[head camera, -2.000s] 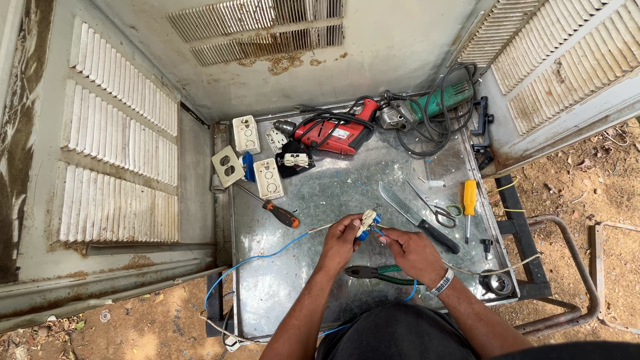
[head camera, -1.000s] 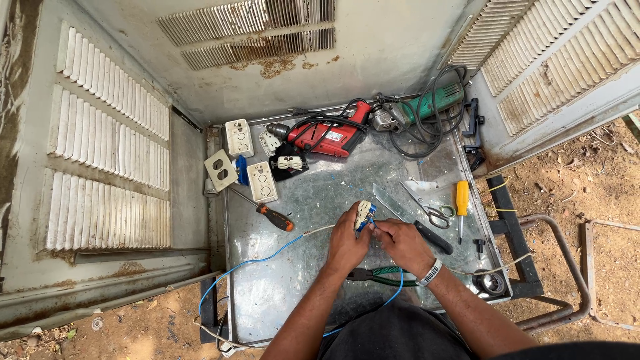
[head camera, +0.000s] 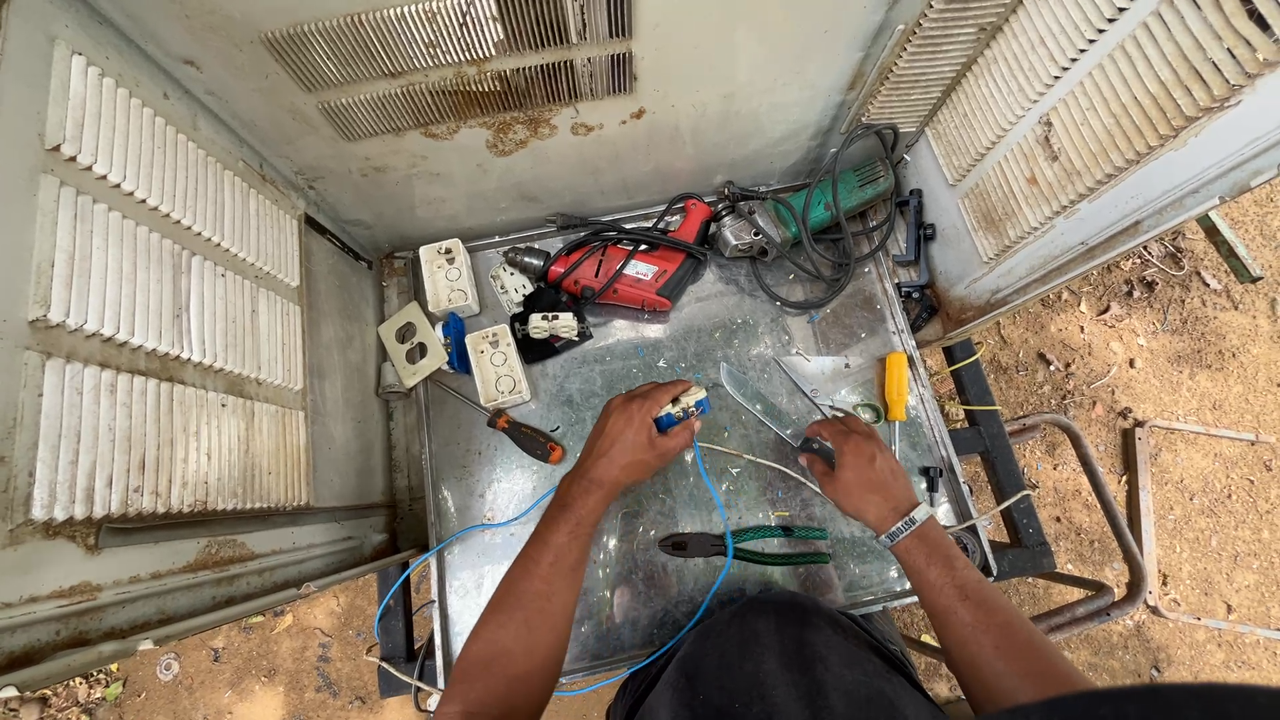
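Observation:
My left hand grips a blue-and-white electrical receptacle by its top and side. A blue wire runs down from the receptacle and loops to the left. My right hand is on the black handle of a knife, whose blade points to the upper left; whether the fingers are closed on it is hard to see. Scissors lie partly under that hand. Between my forearms rest pliers with green handles. A whitish wire passes between the hands.
On the metal tabletop lie a red drill, a green angle grinder, a black-and-orange screwdriver, a yellow screwdriver, white outlet boxes and a cover plate. Louvered metal panels surround the table's back and sides.
My right hand has left the receptacle and moved right to the knife handle. The receptacle stays in my left hand. The pliers now show in full.

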